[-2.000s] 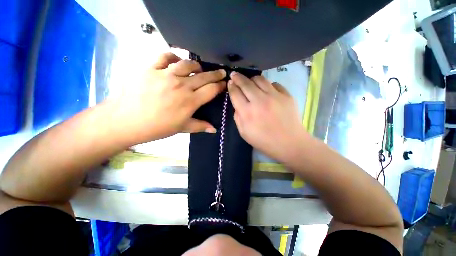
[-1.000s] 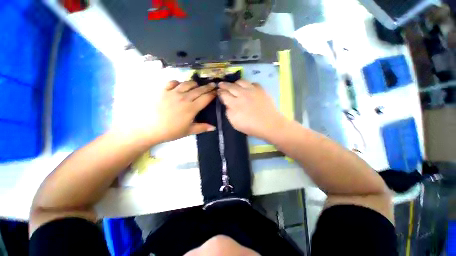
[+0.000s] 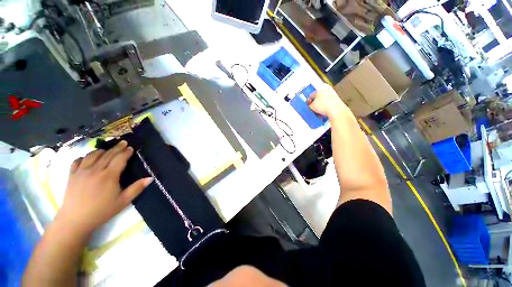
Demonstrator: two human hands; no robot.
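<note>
A black fabric panel (image 3: 147, 203) lies lengthwise on the pale bed plate (image 3: 178, 124), its far end at the brass-coloured clamp (image 3: 119, 126) under the machine head. A zipper (image 3: 164, 190) runs down its middle to a slider with a ring (image 3: 194, 231) near my body. My left hand (image 3: 104, 182) rests on the panel's far left part, fingers near the clamp, thumb apart. My right hand (image 3: 320, 105) is away at the right, at the nearer small blue bin (image 3: 306, 115). Its fingertips are at the bin's edge; whether they hold anything cannot be told.
The sewing machine head (image 3: 45, 95) fills the upper left. A second blue bin (image 3: 278, 68) holds dark items. Green-handled snips (image 3: 263, 102) lie beside a cord. A screen (image 3: 241, 12) stands at the top. Cardboard boxes (image 3: 370, 84) and a yellow floor line (image 3: 421, 199) are at right.
My right hand has left the fabric and moved right to the small blue bin. My left hand stays on the panel. The view has turned towards the right, and the machine head now shows further left.
</note>
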